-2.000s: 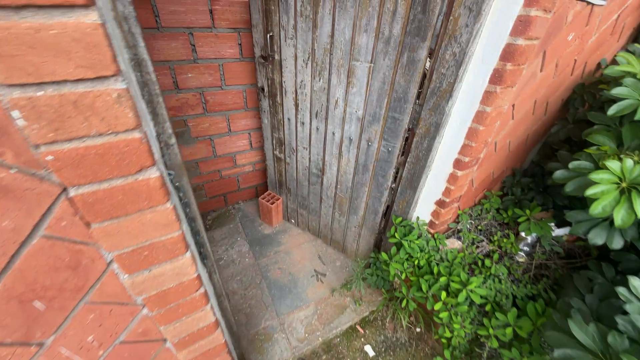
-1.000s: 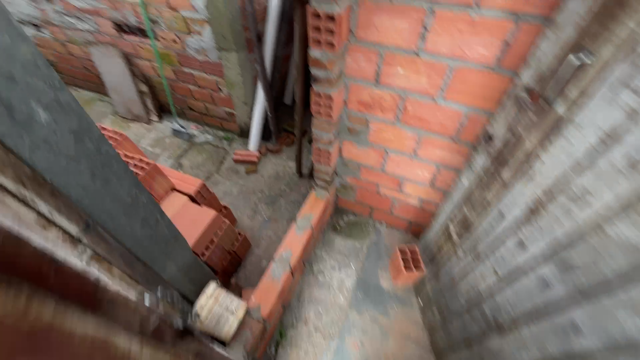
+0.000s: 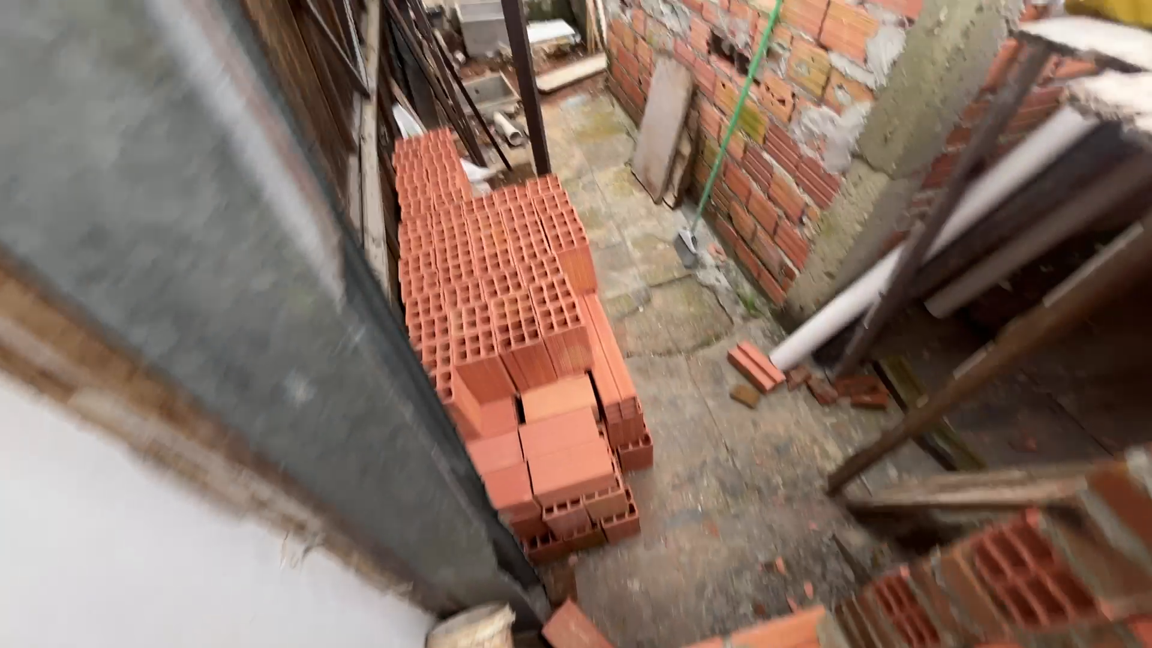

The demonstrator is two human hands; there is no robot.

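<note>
Neither my left hand nor my right hand is in the head view. A large stack of hollow clay bricks (image 3: 504, 270) stands at the centre left, most with their holes facing up. At its near end, several bricks (image 3: 567, 450) lie with smooth faces up. Past the stack, a green-handled broom or brush (image 3: 738, 117) leans on the brick wall (image 3: 774, 153), its head on the floor. Loose brick pieces (image 3: 756, 365) lie on the concrete floor near a white pipe (image 3: 945, 234).
A grey door frame or post (image 3: 297, 270) crosses the left side close by. A low brick wall (image 3: 1008, 576) runs along the lower right. Wooden boards (image 3: 990, 351) slant at the right. A dark metal post (image 3: 526, 90) rises behind the stack, and a board (image 3: 664, 126) leans on the wall.
The view has swung from the plank door and its doorway to the yard beyond; the brick stack, partly seen one second ago, now shows at length.
</note>
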